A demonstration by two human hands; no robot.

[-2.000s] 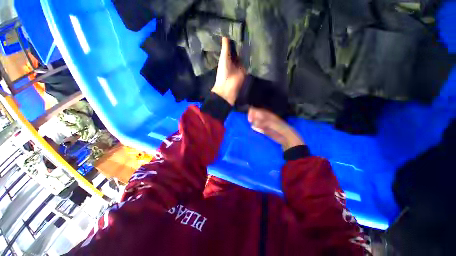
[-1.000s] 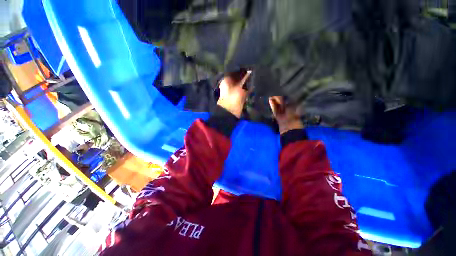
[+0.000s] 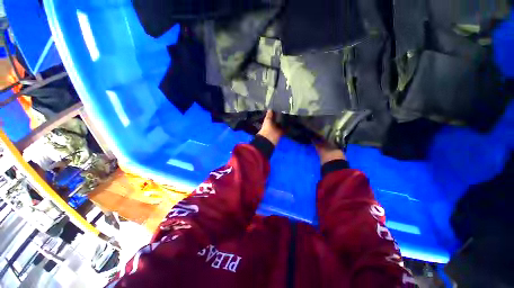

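A heap of black and green-brown camouflage garment panels (image 3: 304, 79) lies in a large blue plastic tote bin (image 3: 186, 152). My left hand (image 3: 271, 130) is at the near edge of the heap, its thumb on top of a camouflage panel and its other fingers hidden under the cloth. My right hand (image 3: 328, 151) is just to the right at the same edge, with its fingers hidden under the cloth. Both hands grip the near edge of the panels.
An orange sack or cloth (image 3: 127, 194) lies outside the bin at the lower left. A yellow-orange curved edge (image 3: 51, 188) and metal frame bars (image 3: 59, 121) are at the left, with camouflage cloth (image 3: 70, 143) between them. A dark mass (image 3: 484, 225) is at the lower right.
My hands have gone from lying over the cloth to its near edge, with fingers under it. A camouflage panel now shows flatter and clearer in front of them.
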